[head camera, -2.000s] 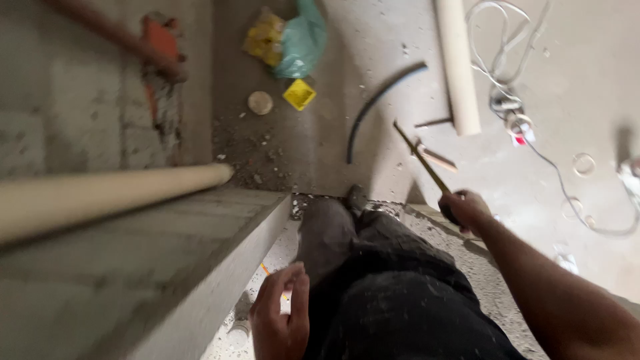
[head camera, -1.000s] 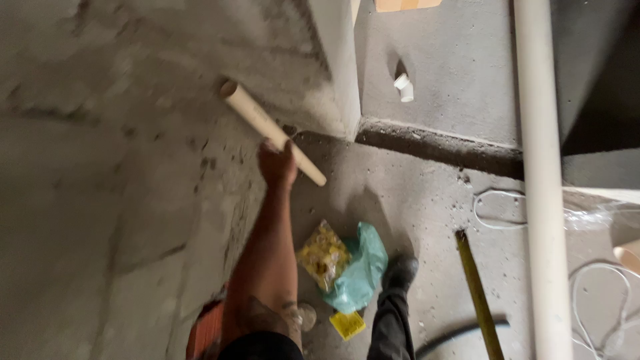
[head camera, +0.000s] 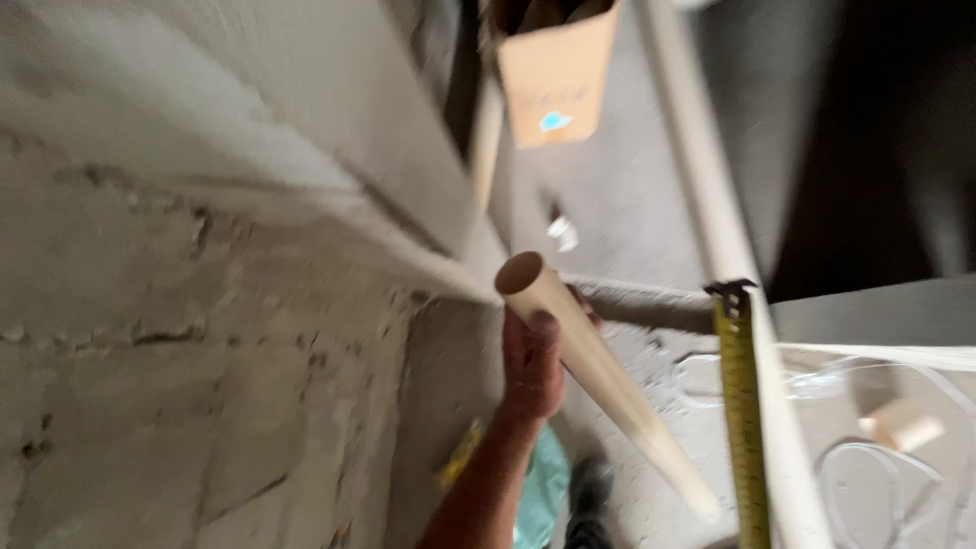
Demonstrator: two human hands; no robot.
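My left hand grips a cream plastic pipe near its upper end, thumb on top and fingers wrapped behind. The pipe slants down to the right, and its round open end faces up and left. At the right, an extended yellow tape measure blade with a dark end hook rises from the bottom edge, in front of a long pale pipe. My right hand is out of the frame, as is the body of the tape measure.
A rough masonry wall fills the left. An open cardboard box stands at the top, with a small white pipe fitting below it. On the floor lie a teal plastic bag, a short pipe piece and white cable. My dark boot shows below.
My left hand, empty at first, holds the short pipe in the last two frames. The pipe now appears larger in view. My right hand, visible at first with the tape measure, is out of view.
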